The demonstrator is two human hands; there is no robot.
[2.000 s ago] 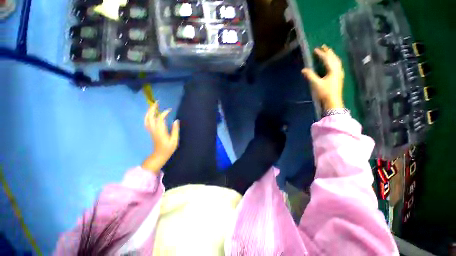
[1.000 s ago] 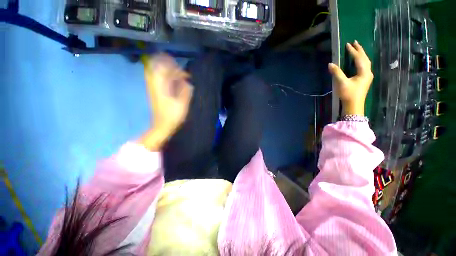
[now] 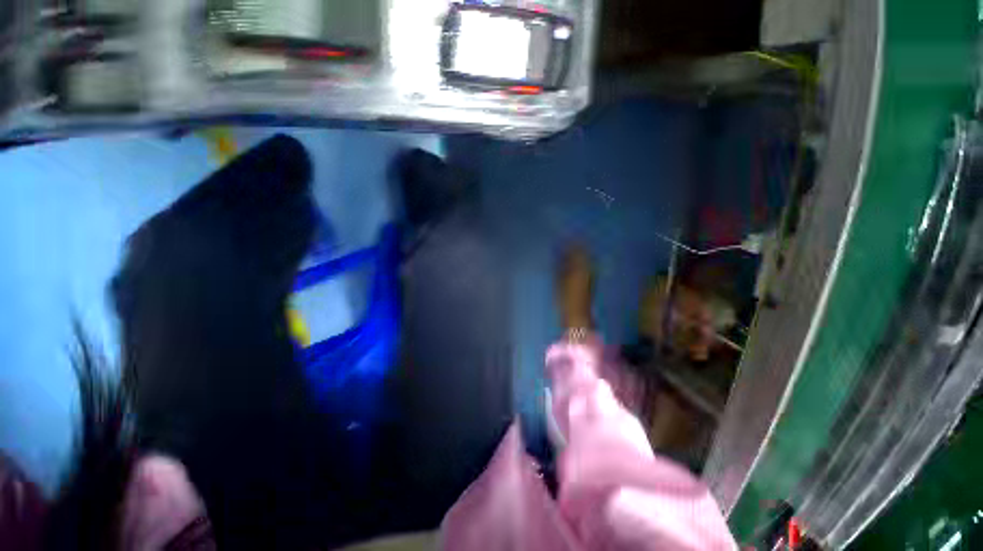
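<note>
A clear blister tray (image 3: 323,108) fills the top left of the view. A dark phone with a bright white face and red marks (image 3: 504,48) lies in its right pocket. More blurred dark-edged pieces lie further left. My right hand (image 3: 577,282) is small, dim and blurred, below the bench edge and in front of the tray. I cannot tell whether its fingers hold anything. My left hand is not in view; only a pink sleeve shows at the lower left.
The pale bench edge (image 3: 808,291) and green bench top (image 3: 900,172) run down the right. Blurred clear trays (image 3: 927,355) lie on the bench. A thin white wire (image 3: 706,251) hangs by the edge. A blue frame (image 3: 372,334) shows between my dark-clad legs.
The view has shifted closer to the tray. My right hand has left the bench top and dropped below its edge. My left hand has gone out of the picture.
</note>
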